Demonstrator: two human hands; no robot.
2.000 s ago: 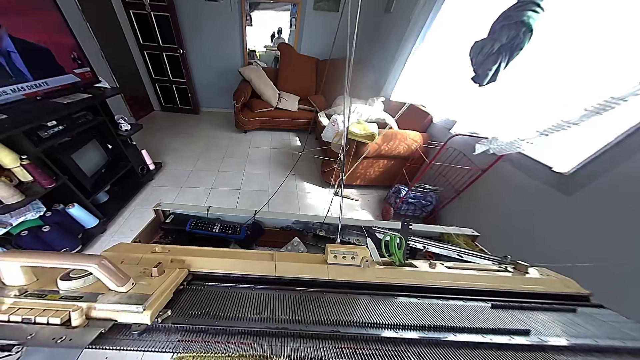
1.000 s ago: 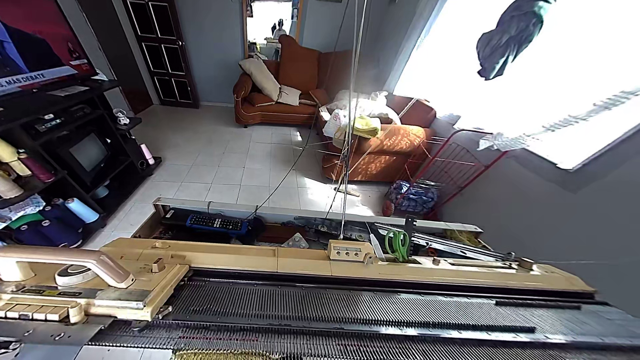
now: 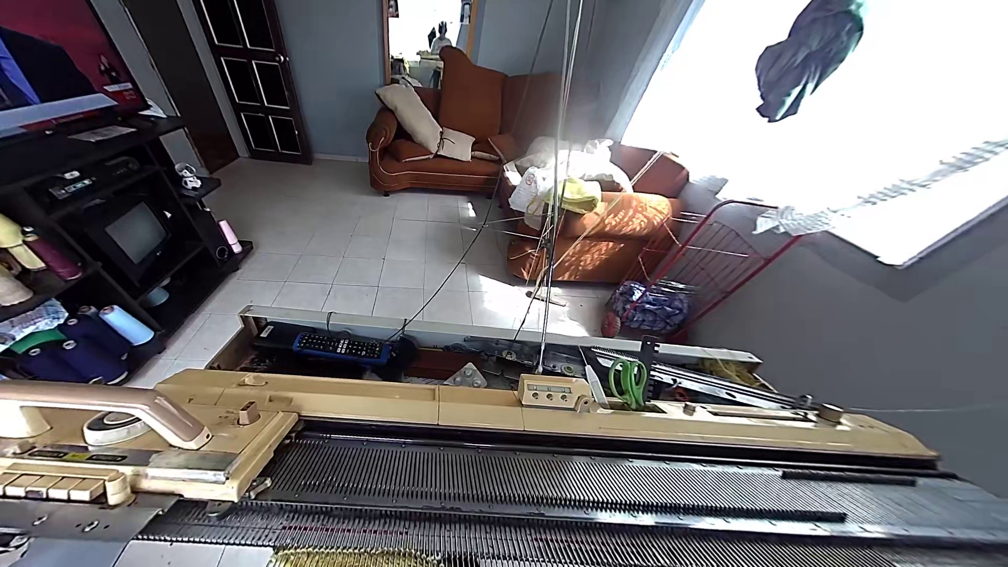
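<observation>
Neither of my hands shows in the head view. A knitting machine with a cream plastic body point(image 3: 472, 409) runs across the lower half, its long needle bed point(image 3: 504, 472) below the body. The carriage point(image 3: 181, 433), with a curved handle and a row of buttons, sits at the left end. Yellowish knitted fabric point(image 3: 354, 557) hangs at the bottom edge, mostly cut off by the frame. A small row counter point(image 3: 554, 390) stands at the middle of the body. Green-handled scissors point(image 3: 628, 383) rest upright just right of it.
Behind the machine, a tray point(image 3: 441, 324) holds a remote control point(image 3: 342, 347) and a blister pack point(image 3: 468, 376). Yarn strands point(image 3: 557, 157) rise above the counter. Yarn cones point(image 3: 126, 324) fill a black shelf at left. A red wire cart point(image 3: 720, 252) and an orange armchair point(image 3: 606, 244) stand beyond.
</observation>
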